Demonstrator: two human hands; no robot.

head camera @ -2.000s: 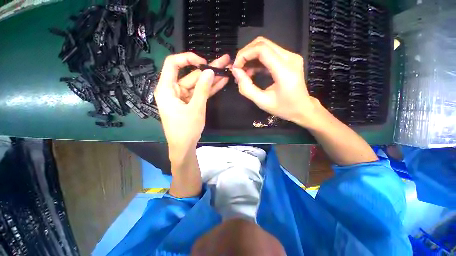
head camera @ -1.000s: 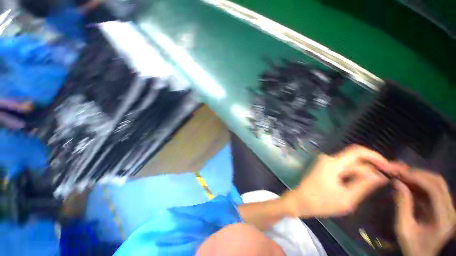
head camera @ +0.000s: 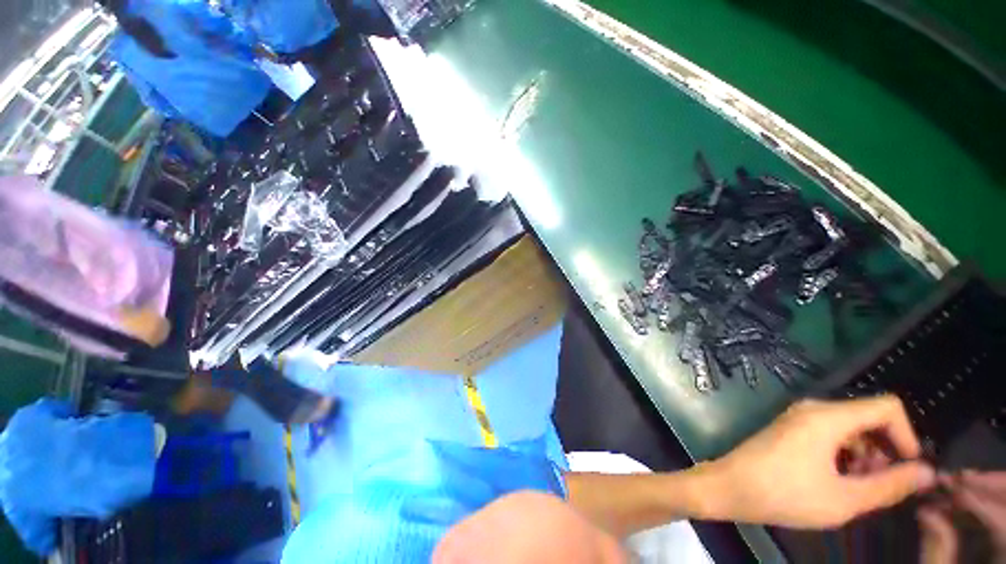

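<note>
My left hand (head camera: 822, 463) is at the lower right over the black parts tray (head camera: 971, 320), thumb and fingertips pinched together. A thin dark piece (head camera: 946, 478) shows at its fingertips, between the two hands. My right hand (head camera: 971, 518) is cut off by the right edge and blurred, its fingers close to the left fingertips. A heap of small black moulded parts (head camera: 739, 270) lies loose on the green bench (head camera: 552, 121), left of the tray.
Stacked trays of black parts (head camera: 342, 121) with crumpled clear plastic (head camera: 292, 215) on top stand left of the bench, by a cardboard box (head camera: 496, 308). A person in pink (head camera: 83, 259) and people in blue (head camera: 210, 61) are beyond. A blue stool (head camera: 204, 463) is lower left.
The view has swung left, bringing the stacked trays and other people into sight. The heap and my hands now appear further right, and my right hand is partly out of the picture.
</note>
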